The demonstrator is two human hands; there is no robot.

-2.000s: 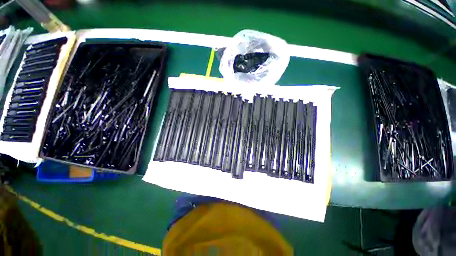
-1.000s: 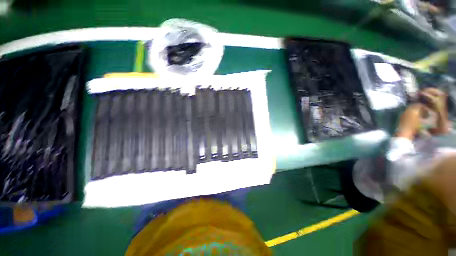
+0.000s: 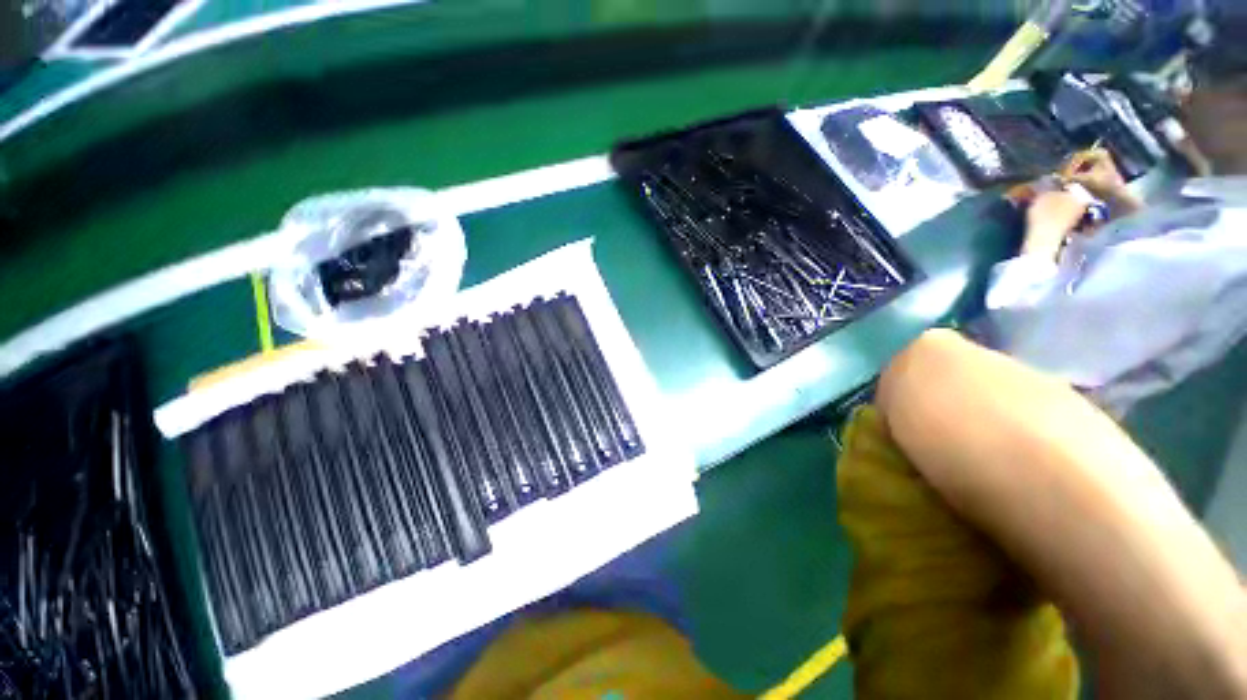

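Note:
Long slim black pieces (image 3: 308,492) lie side by side in a slanted row on a white liner (image 3: 588,527), left of centre. One piece (image 3: 449,499) in the row sticks out further toward me than its neighbours. A clear plastic bag (image 3: 440,260), open and round, stands behind the row with small black parts in it. Neither my left hand nor my right hand is in the picture. A bare bent arm (image 3: 1039,479) with a mustard sleeve, apparently my right, shows at the lower right; its hand is out of view.
A black tray of loose shiny rods (image 3: 780,253) lies right of the row. Another black parts tray (image 3: 75,506) is cut off at the left edge. Beyond the right tray is a white sheet (image 3: 923,198). A person in pale clothing (image 3: 1108,301) works at the bench, far right.
The view has swung right and tilted, so the row and bag sit further left. The bare bent arm now shows large at lower right. The row looks unchanged.

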